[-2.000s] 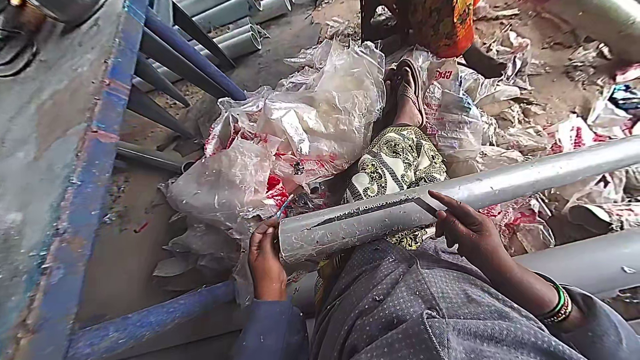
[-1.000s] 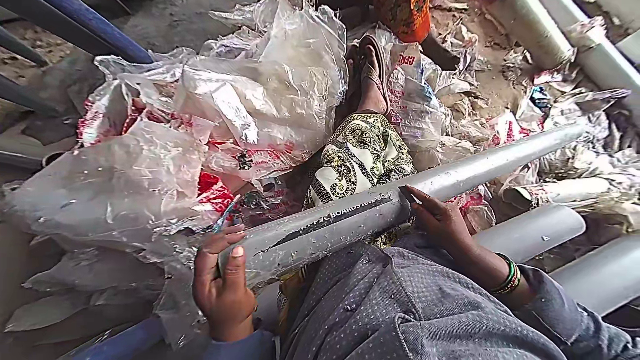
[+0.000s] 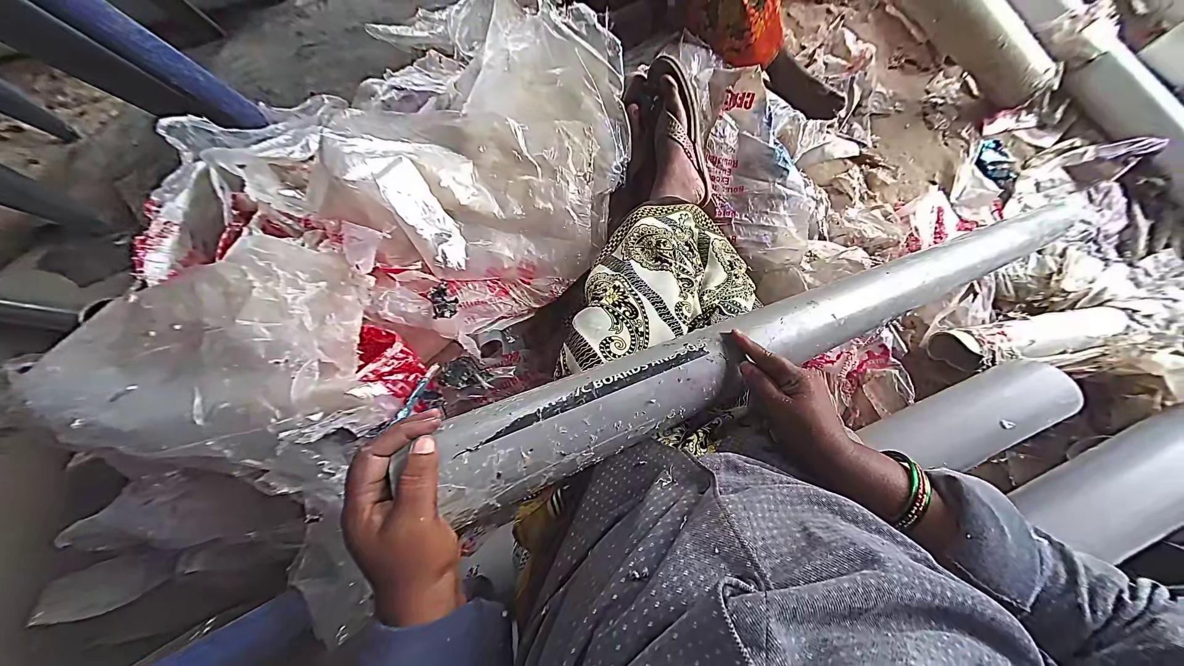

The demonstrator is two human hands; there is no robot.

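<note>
A long grey plastic pipe [image 3: 592, 407] lies slanting across my lap, its far end up at the right. Dark printing and a black mark run along its near part. My left hand [image 3: 402, 518] grips the pipe's near end, thumb on top and fingers around the rim. Against the pipe's lower side near the middle rests my right hand [image 3: 795, 398], its index finger on the surface; its palm side is hidden. Green and red bangles [image 3: 914, 492] circle the right wrist. Patterned cloth [image 3: 661, 277] covers my leg under the pipe.
Crumpled clear plastic sheets [image 3: 398, 185] with red print are heaped at the left. More grey pipes [image 3: 980, 412] lie at the lower right and upper right. Blue metal bars [image 3: 166, 55] stand at the upper left. Another person's foot [image 3: 803, 83] shows beyond my sandalled feet [image 3: 680, 139].
The view has swung left-to-right off the blue table, which is out of sight. The pipe's far end has come into view. My left hand has shifted its grip, thumb now on top.
</note>
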